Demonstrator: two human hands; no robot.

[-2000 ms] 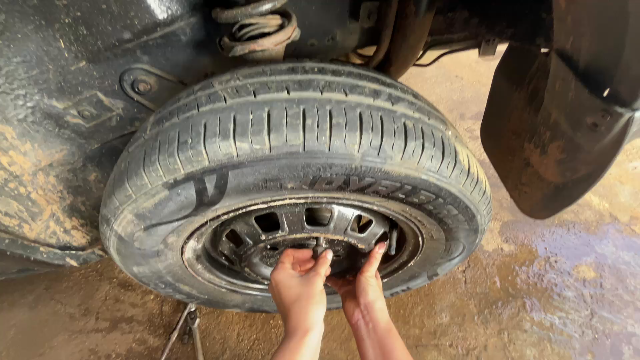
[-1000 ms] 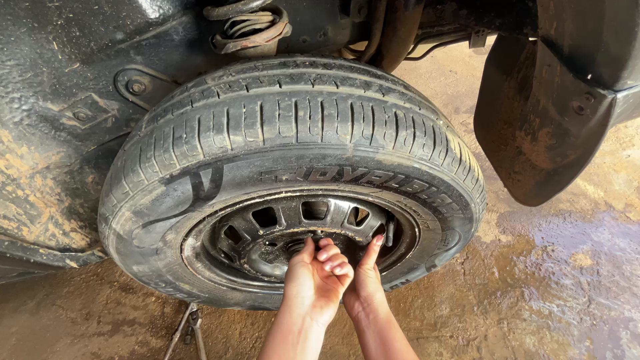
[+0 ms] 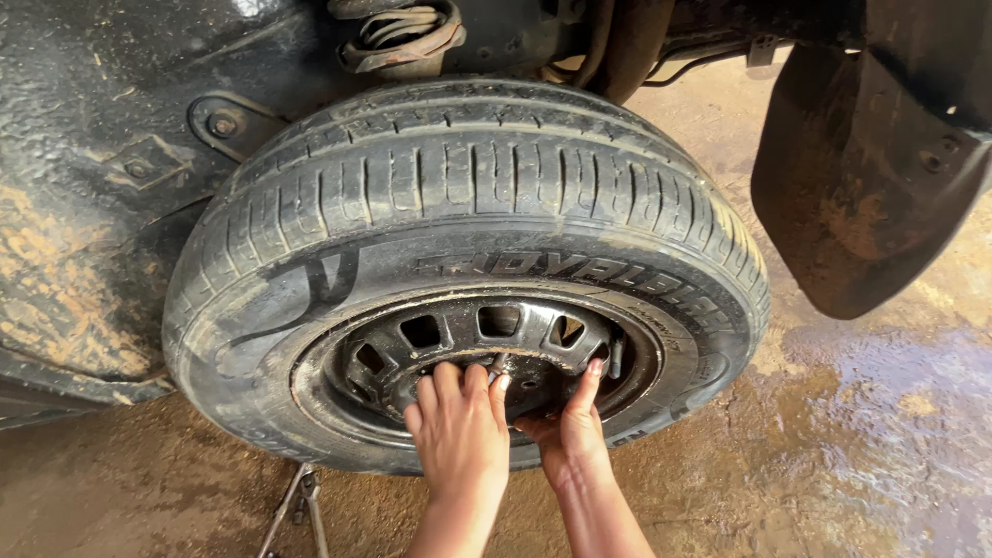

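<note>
A worn car tire (image 3: 480, 178) on a black steel wheel rim (image 3: 457, 325) stands tilted under the vehicle's wheel arch. My left hand (image 3: 461, 434) is at the rim's center, thumb and fingers closed on a small metal wheel bolt or stud (image 3: 497, 364); which of the two cannot be told. My right hand (image 3: 573, 434) is just right of it at the rim's lower right, thumb raised against the rim and fingers curled low, partly hidden; whether it holds something cannot be seen. The valve stem (image 3: 616, 355) shows above the right thumb.
A coil spring (image 3: 407, 35) hangs above the tire. The dirty wheel-well panel (image 3: 85, 194) is at left, and a dark mud flap (image 3: 852, 194) hangs at right. Metal tools or jack parts (image 3: 306, 504) lie on the wet, muddy floor (image 3: 814, 465) at lower left.
My left hand has turned from palm partly up to back up, with its fingers over the hub area. My right hand remains at the rim's lower right.
</note>
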